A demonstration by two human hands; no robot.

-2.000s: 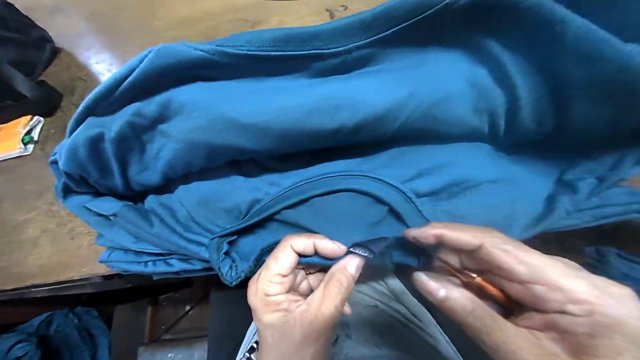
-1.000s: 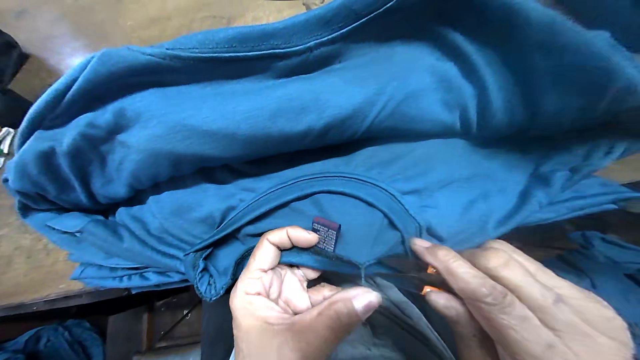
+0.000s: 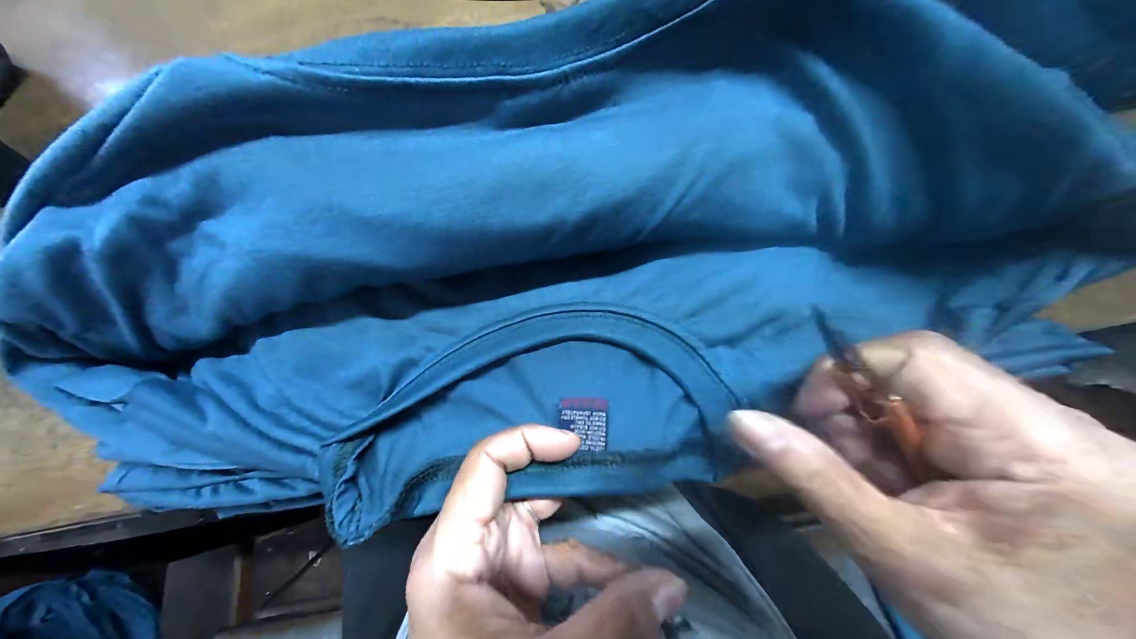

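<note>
Blue knit garments [image 3: 497, 195] lie in a thick, folded pile across the view. The neckband [image 3: 586, 324] of the nearest one arches at the lower middle, with a small dark care label [image 3: 584, 424] on its inner edge. My left hand [image 3: 524, 550] is under that edge, its index finger on the fabric beside the label and its thumb apart. My right hand [image 3: 941, 470], at the lower right, has small orange-handled thread snips [image 3: 887, 413] in its curled fingers, the dark blades pointing up and left. Its thumb reaches to the right end of the neckline.
The pile rests on a worn wooden table [image 3: 53, 470], whose front edge runs along the lower left. Below that edge, at the bottom left, is a bunched blue cloth [image 3: 80, 608]. Part of a dark object shows at the far left edge.
My left fingers and thumb have come apart from the pinch on the neckline edge, and the label now lies in view. My right hand has moved right, and the snips' blades are now clear of the neckline.
</note>
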